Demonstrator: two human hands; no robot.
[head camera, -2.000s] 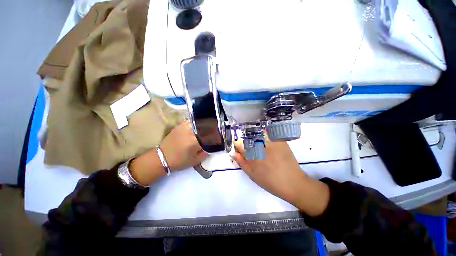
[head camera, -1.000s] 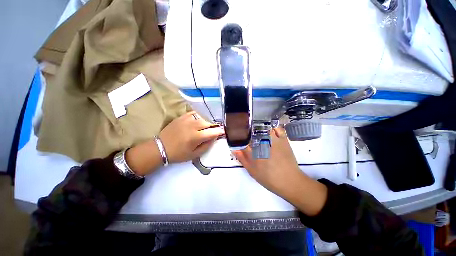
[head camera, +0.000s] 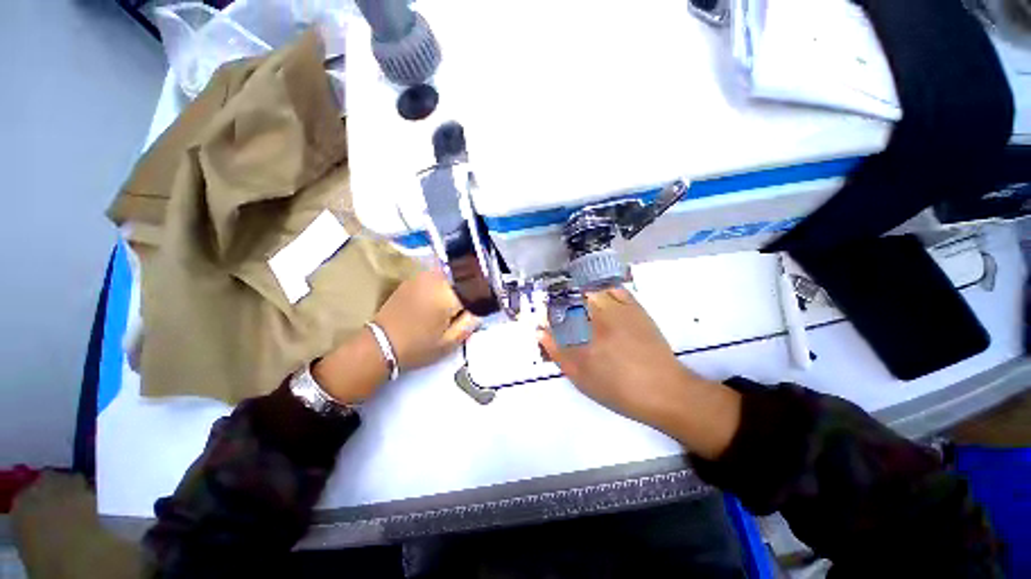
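Observation:
The tan cloth (head camera: 254, 215) lies in a folded heap left of the needle, with a white cut piece (head camera: 309, 256) on it. My left hand (head camera: 418, 322) rests at the cloth's right edge beside the needle area, fingers bent; its fingertips are partly hidden behind the shiny metal guard (head camera: 466, 243). My right hand (head camera: 622, 351) is just right of the presser foot, with fingertips partly behind the grey-blue block (head camera: 571, 325). Whether either hand grips anything is hidden. The white sewing machine head (head camera: 611, 102) stands above both hands.
A white pen-like tool (head camera: 795, 317) and a black smartphone (head camera: 910, 311) lie right of my right hand. A black cloth band (head camera: 944, 91) drapes over the machine arm. Clear plastic (head camera: 215, 40) is at the back left. The ruler-marked table edge (head camera: 543, 498) runs along the front.
The view has shifted and tilted, so the machine appears rotated and more of the back left shows. Both hands stay beside the needle area.

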